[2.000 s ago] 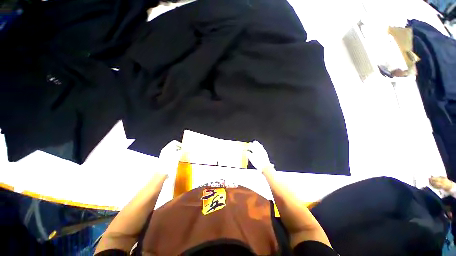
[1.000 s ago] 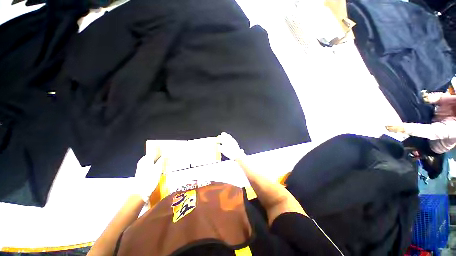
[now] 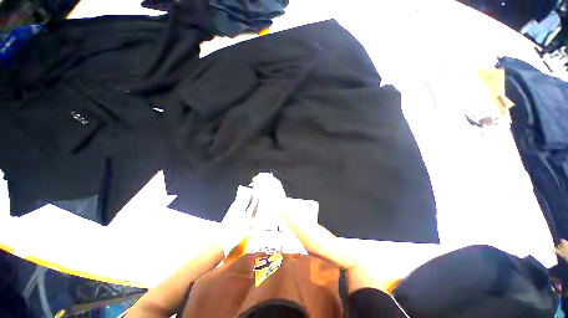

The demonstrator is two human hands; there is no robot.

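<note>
A large black garment panel (image 3: pixel 349 161) lies on the white table in front of me, its near edge by my hands. A cream card template (image 3: pixel 305 210) lies over that near edge, its right end showing beside my right wrist. My left hand (image 3: pixel 240 214), in a white glove, is at the card's left end. My right hand (image 3: pixel 269 192), also gloved, lies over the card's left part, close beside my left hand. Glare washes out the fingers, so their hold and any small tool in them cannot be made out.
Black garments (image 3: pixel 56 136) spread at left. A dark bundle (image 3: pixel 243 13) lies at the far edge. Brown card (image 3: pixel 492 93) is at right, beside a navy garment stack (image 3: pixel 548 118). A black garment (image 3: pixel 479 286) drapes at the near right. Yellow-orange tape (image 3: pixel 81 270) lines the table edge.
My right hand has moved left from the card's right end to beside my left hand, uncovering that end. The camera view has shifted, bringing the far dark bundle into the picture.
</note>
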